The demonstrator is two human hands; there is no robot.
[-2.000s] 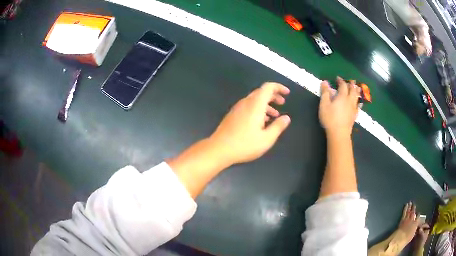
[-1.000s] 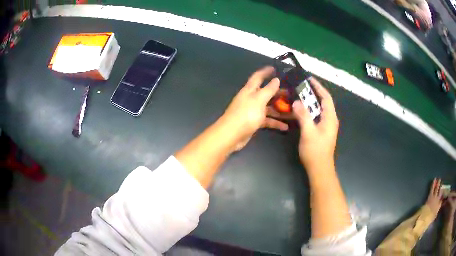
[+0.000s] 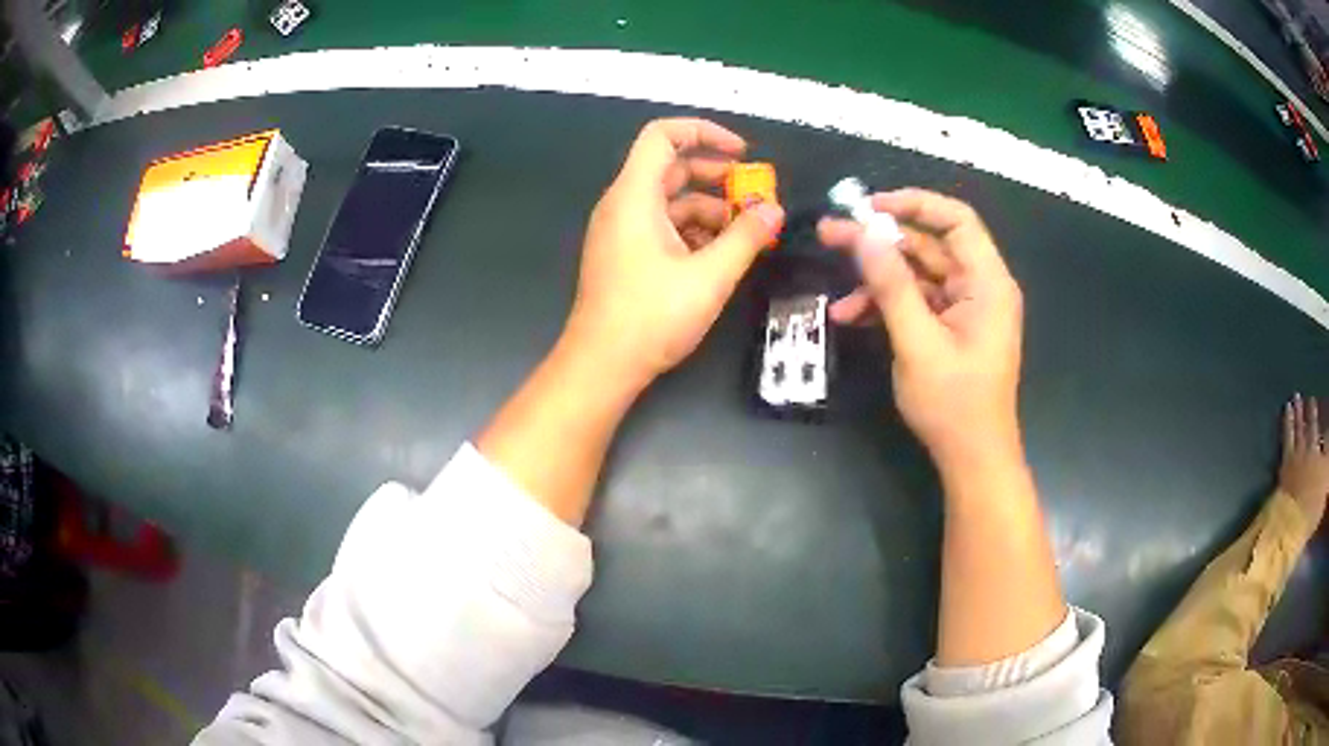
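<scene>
My left hand (image 3: 652, 255) holds an orange part (image 3: 751, 187) between thumb and fingers, left of centre. My right hand (image 3: 947, 313) holds a small white or clear insert (image 3: 869, 213) between thumb and fingertips, just right of the orange part and apart from it. The insert is blurred. A black housing with a white-silver panel (image 3: 794, 350) lies on the dark green bench below and between my hands. Neither hand holds it.
A white carton with an orange top (image 3: 216, 203), a black smartphone (image 3: 379, 233) and a slim dark item (image 3: 226, 354) lie at left. A white edge strip (image 3: 641, 69) borders the belt (image 3: 816, 37), which carries several units (image 3: 1119, 128). Another person's arm (image 3: 1239, 598) is at lower right.
My hands reached the belt, then held the unit. Now the housing lies on the bench, the orange part is in my left hand and the pale insert in my right.
</scene>
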